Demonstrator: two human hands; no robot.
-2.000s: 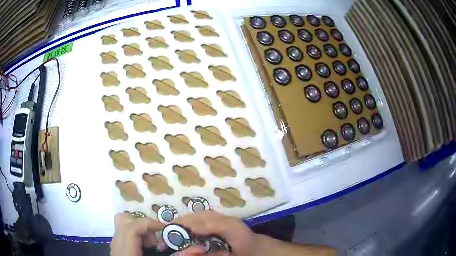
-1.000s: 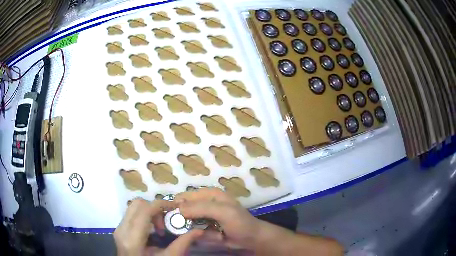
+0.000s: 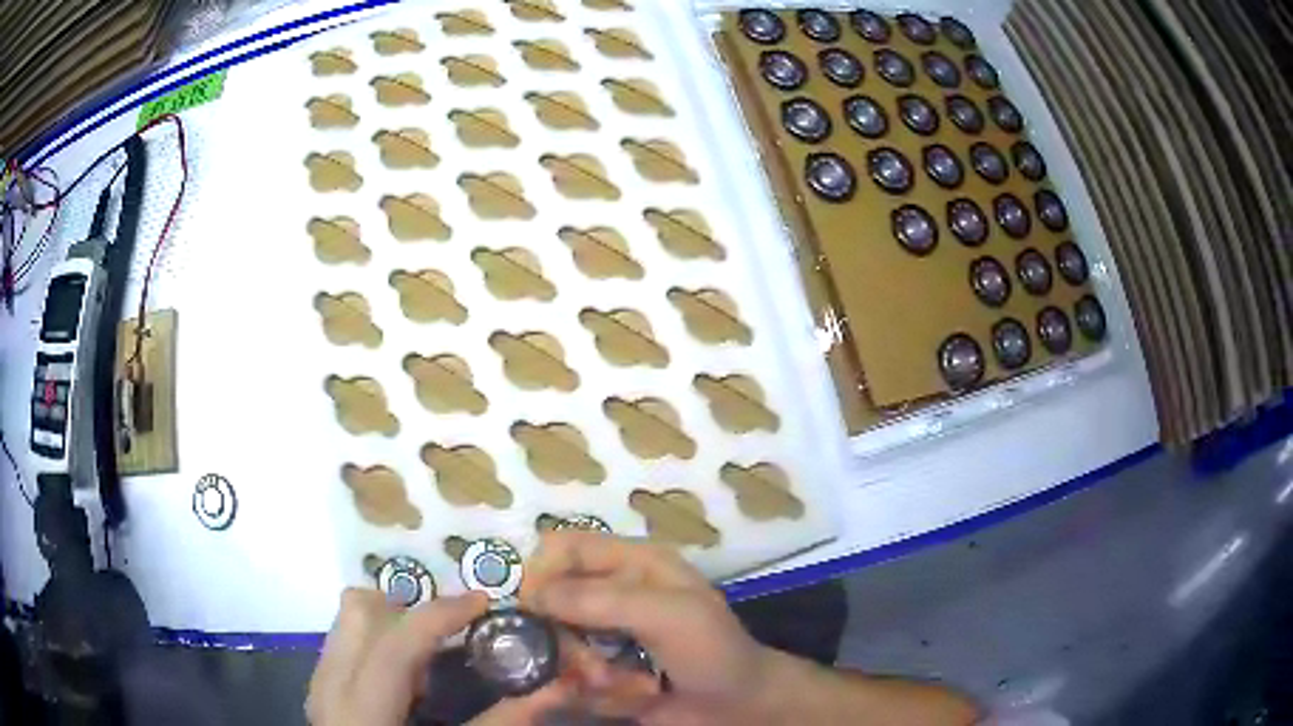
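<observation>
A speaker driver, dark-rimmed face up, is held between both hands at the bottom centre. My left hand grips its left side. My right hand touches its right side and has another disc, partly hidden, under the fingers. The white foam packing tray lies just beyond the hands. Silver-ringed discs sit in its nearest row, one partly covered by my right hand. The other visible cut-outs show brown. A cardboard divider sheet in a clear tray, right of the foam, bears rows of dark-rimmed discs.
A loose silver-ringed disc lies left of the foam. Beyond it are a test fixture, a handheld meter, red and black leads and a green label. Stacked cardboard dividers stand at the right. Blue tape marks the near edge.
The held disc showed its silver-ringed face before and now shows its dark-rimmed face. The hands have shifted slightly, so more of the discs in the foam's nearest row shows than one second ago.
</observation>
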